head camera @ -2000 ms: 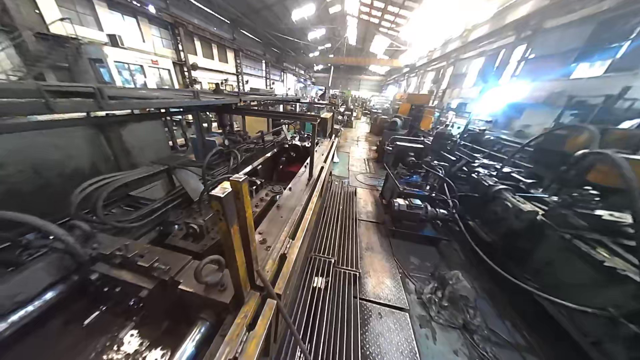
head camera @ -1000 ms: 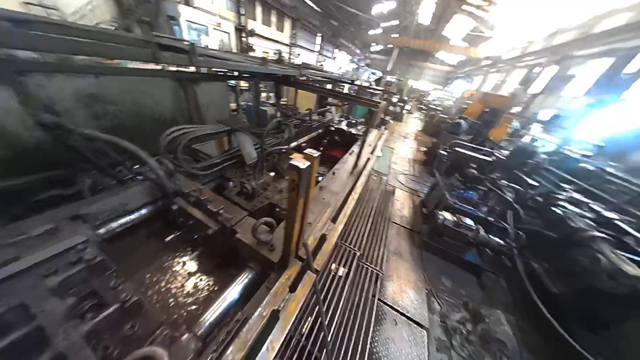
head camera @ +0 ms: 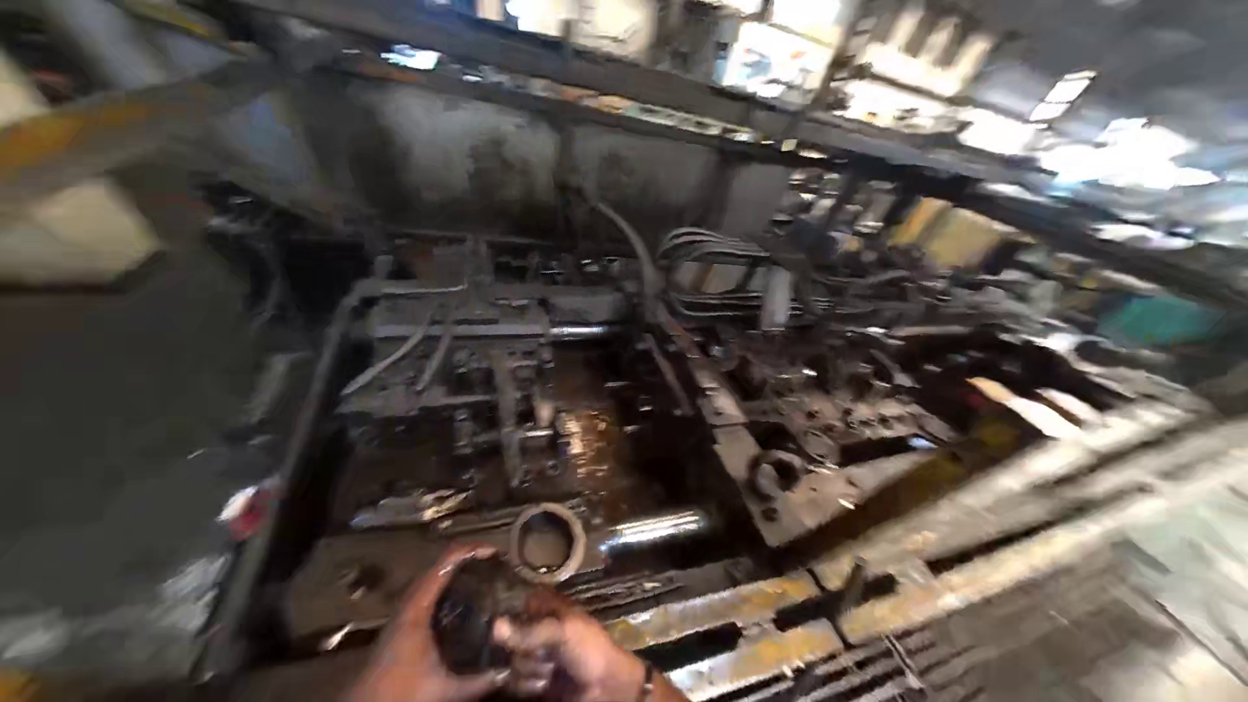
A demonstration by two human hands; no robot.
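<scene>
At the bottom centre, my left hand (head camera: 414, 624) is curled round a dark, rounded object (head camera: 468, 609) that blur keeps me from identifying. My right hand (head camera: 565, 648) meets it from the right, its fingers against the object's right side. Just beyond both hands a metal lifting ring (head camera: 548, 542) stands on the near part of a large, oily machine. A polished metal rod (head camera: 651, 529) lies to the right of the ring. The palm sides of both hands are partly hidden.
A second lifting ring (head camera: 777, 474) sits on a machine block to the right. Yellow-edged steel rails (head camera: 741, 609) run along the near side, beside a floor grating (head camera: 858, 673). Black hoses (head camera: 712, 244) loop behind the machine. A grey metal wall (head camera: 458, 156) stands at the back.
The view has swung strongly left and down over the machine. Both hands, with the dark object, have come into view; neither earlier frame shows them.
</scene>
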